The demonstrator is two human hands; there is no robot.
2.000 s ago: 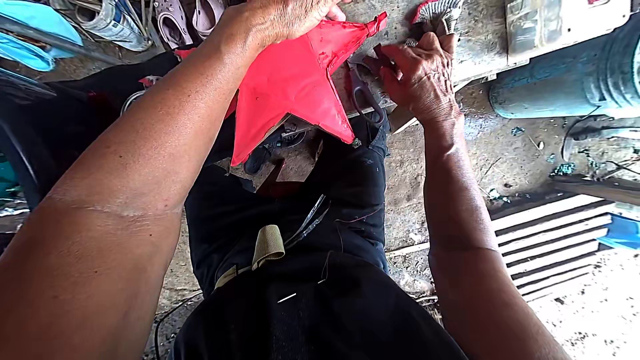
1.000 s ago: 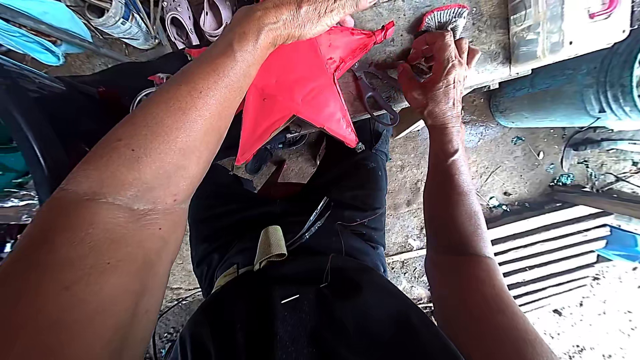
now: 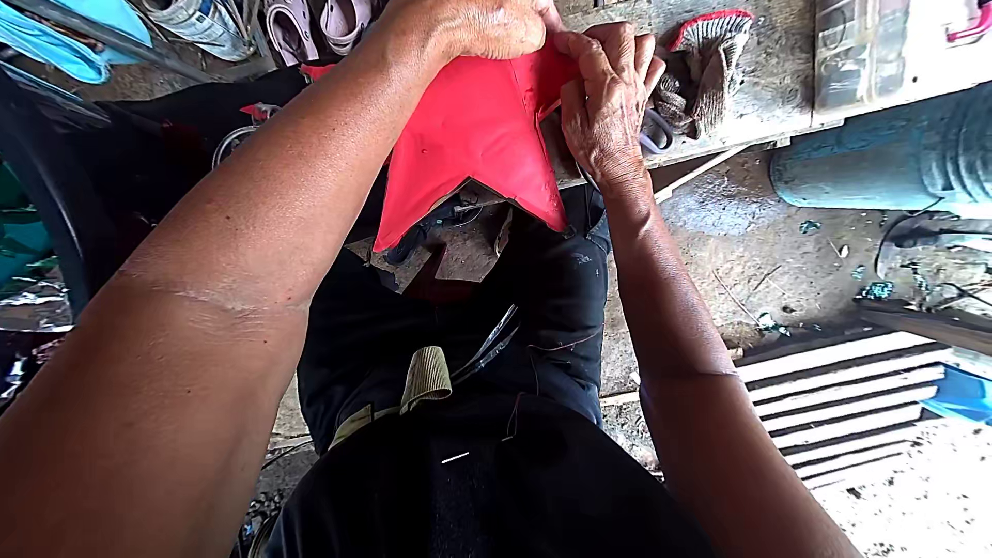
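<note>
A red star-shaped piece (image 3: 473, 124) spans the space between my lap and the workbench, two of its points hanging over my legs. My left hand (image 3: 488, 27) lies on its upper part, fingers bent; the fingertips are partly cut off by the top edge of the view. My right hand (image 3: 608, 93) is at the star's upper right point, fingertips pinching the red material close to my left fingers. Just right of my right hand are the handle of a pair of scissors (image 3: 657, 132) and a knitted grey glove (image 3: 709, 77) with a red cuff, both on the bench.
A clear plastic case (image 3: 860, 54) stands on the wooden workbench (image 3: 775, 85). Below it lies a blue bucket (image 3: 868, 155). Pale clogs (image 3: 291, 31) and a white bucket (image 3: 205, 27) are at the upper left. A slatted wooden piece (image 3: 845, 395) lies at the lower right.
My right hand has moved left from beside the glove to the star's upper right point, now close to my left hand. It covers part of the scissors, which showed more fully before.
</note>
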